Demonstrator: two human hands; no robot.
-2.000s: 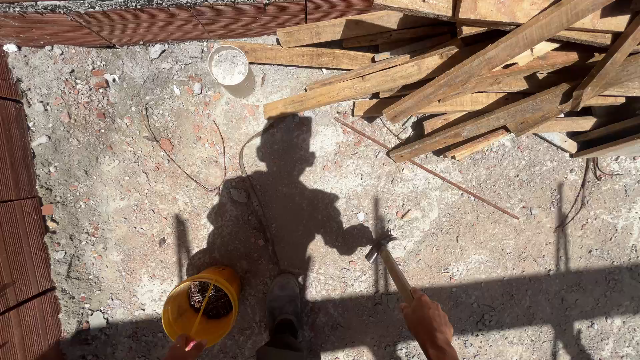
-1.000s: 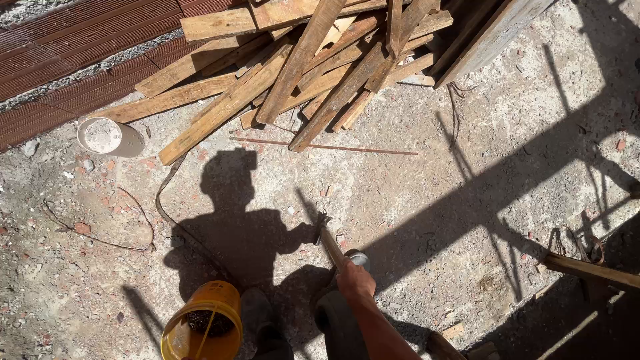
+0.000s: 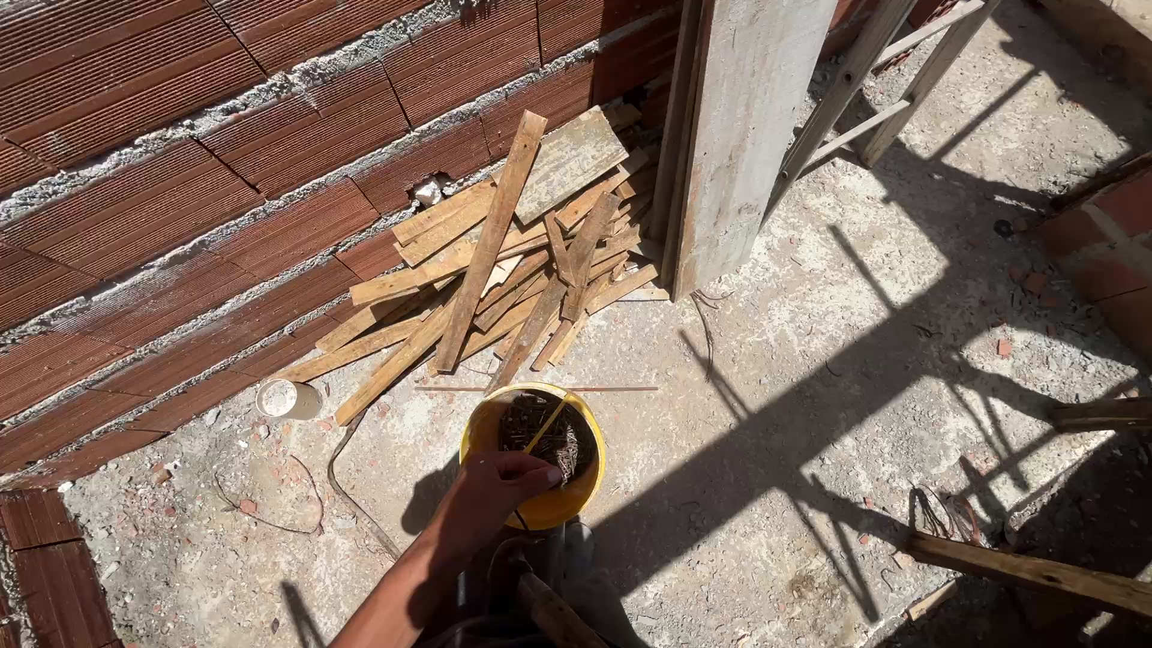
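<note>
My left hand [image 3: 511, 477] reaches in from the lower left, its fingers closed on the yellow handle [image 3: 545, 426] of a yellow plastic bucket [image 3: 589, 490]. Inside the bucket lies a heap of dark nails or similar small metal pieces [image 3: 531, 423]. Just below the bucket, in shade near my body, is a brown, handle-like thing [image 3: 556, 614], perhaps the hammer; its shape is hard to make out. My right hand is not in view.
Wooden boards [image 3: 486, 252] lie piled against a hollow-brick wall [image 3: 306, 135]. A wide panel [image 3: 751, 135] and a ladder [image 3: 864, 81] stand right of them. A pale cup-like container [image 3: 290, 400], a thin rod [image 3: 612, 389] and wire [image 3: 346, 477] lie about the rough floor.
The bucket has come up in front of me, my left hand on its handle. My right hand, which held a hammer, has left the view. The view has swung to show more wall and the ladder.
</note>
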